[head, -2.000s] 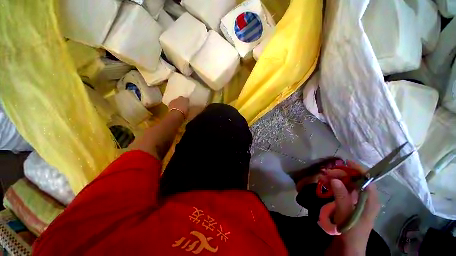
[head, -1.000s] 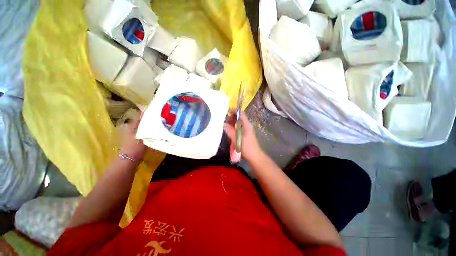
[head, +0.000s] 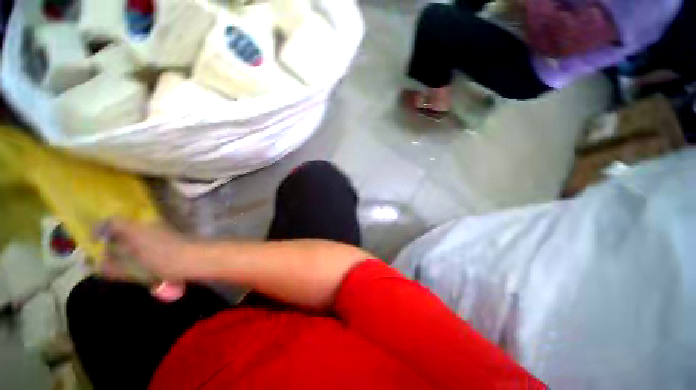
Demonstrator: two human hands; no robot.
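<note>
My right hand (head: pixel 145 247) is at the left of the view, blurred, above my dark-trousered leg. The scissors' pink handle (head: pixel 167 291) shows under it; the blades cannot be made out. My left hand is out of the picture. White blocks, one with a dark round emblem (head: pixel 61 240), lie in the yellow sack (head: pixel 99 194) at the left edge. The piece held before is not visible.
A white sack (head: pixel 229 141) holding white blocks (head: pixel 103 103) stands at the upper left. A seated person's dark trousers (head: pixel 473 49) and foot show at the top. A large pale sack (head: pixel 549 259) is at the right, with a brown carton (head: pixel 629 137) behind.
The view has swung to the right. The block held between my hands a second ago and my left hand have left the picture. The other person and the pale right-hand sack have come into view.
</note>
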